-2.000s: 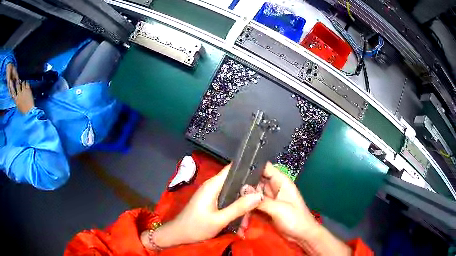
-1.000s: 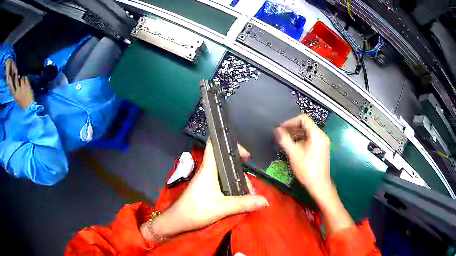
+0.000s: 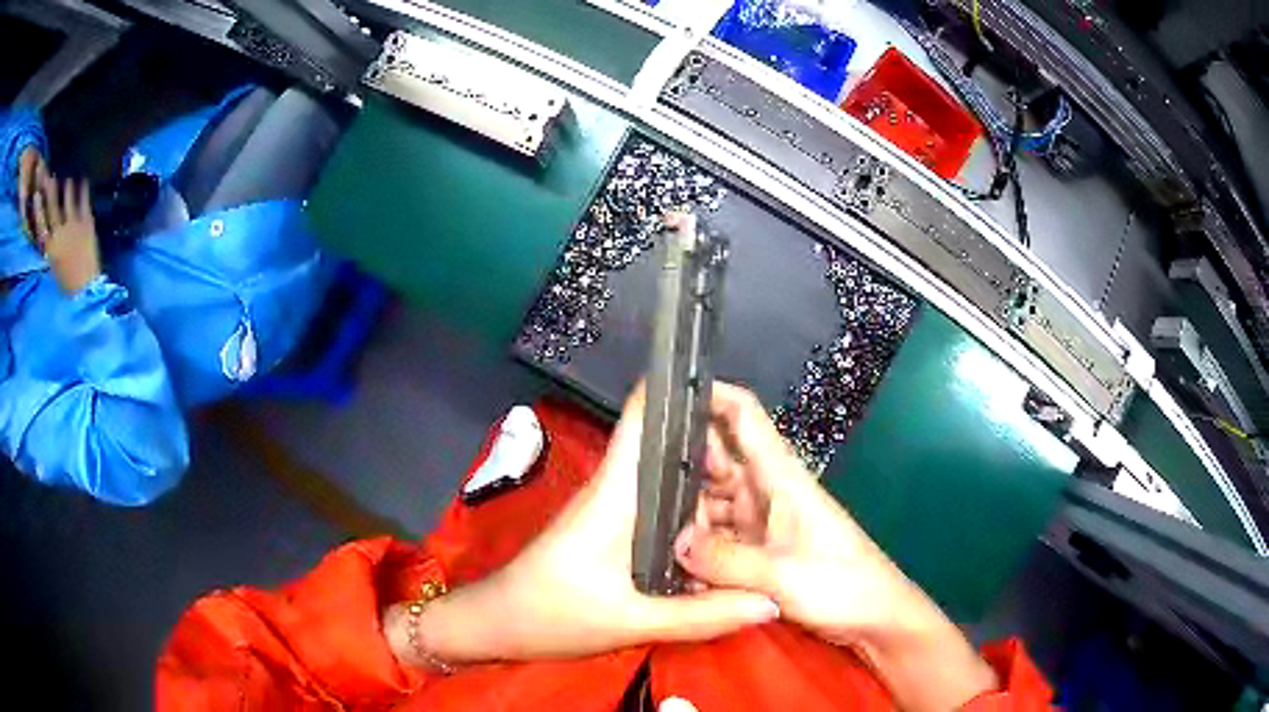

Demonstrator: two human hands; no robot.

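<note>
My left hand holds a long narrow dark grey carrier fixture upright over the near part of the parts tray, its far end pointing away from me. My right hand is at the fixture's right side near its lower end, fingers curled against it; whether a small part is between the fingers cannot be told. The black parts tray has small nuts or bushings heaped on its left and on its right.
Another fixture lies on the green mat at left. Fixtures sit on the conveyor beyond the tray. Behind are a blue bin and a red bin. A person in a blue smock sits at left.
My right hand has come from over the tray's right side back to the fixture. The fixture has swung from leaning left to nearly straight ahead.
</note>
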